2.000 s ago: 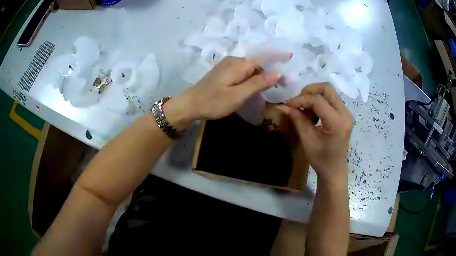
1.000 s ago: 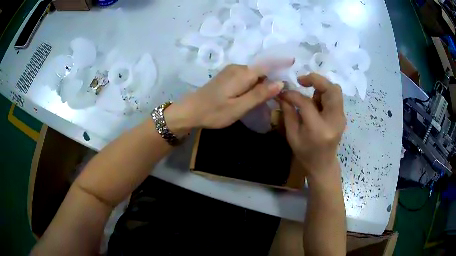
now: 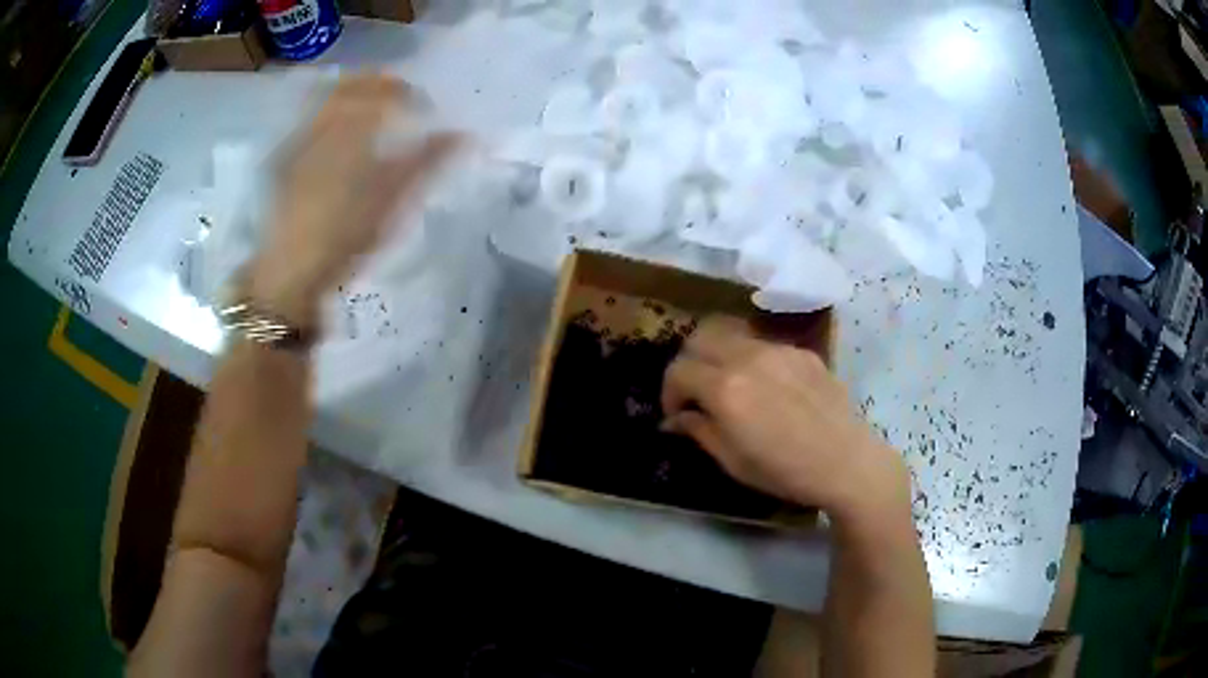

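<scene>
A small open cardboard parts box [image 3: 534,424] stands on the table before me, filled with small black parts [image 3: 596,411]. My right hand [image 3: 762,404] is inside the box, its fingertips bent together at the black parts; whether they pinch one is hidden. My left hand [image 3: 347,166] is blurred above the table at the left, and I cannot tell what it holds. Thin translucent white discs [image 3: 572,183] lie in an overlapping pile behind the box. One white piece [image 3: 799,281] rests over the box's back right corner.
A dark phone [image 3: 109,103], a blue can [image 3: 302,27] and a small side box [image 3: 212,50] are at the back left. Black specks [image 3: 974,437] are scattered at the right. A large carton [image 3: 143,510] stands below the table's left edge. Grey equipment [image 3: 1153,351] is at the right.
My left hand has moved from above the box to the left and is blurred. My right hand has gone down into the box. The box's back edge and the can now show.
</scene>
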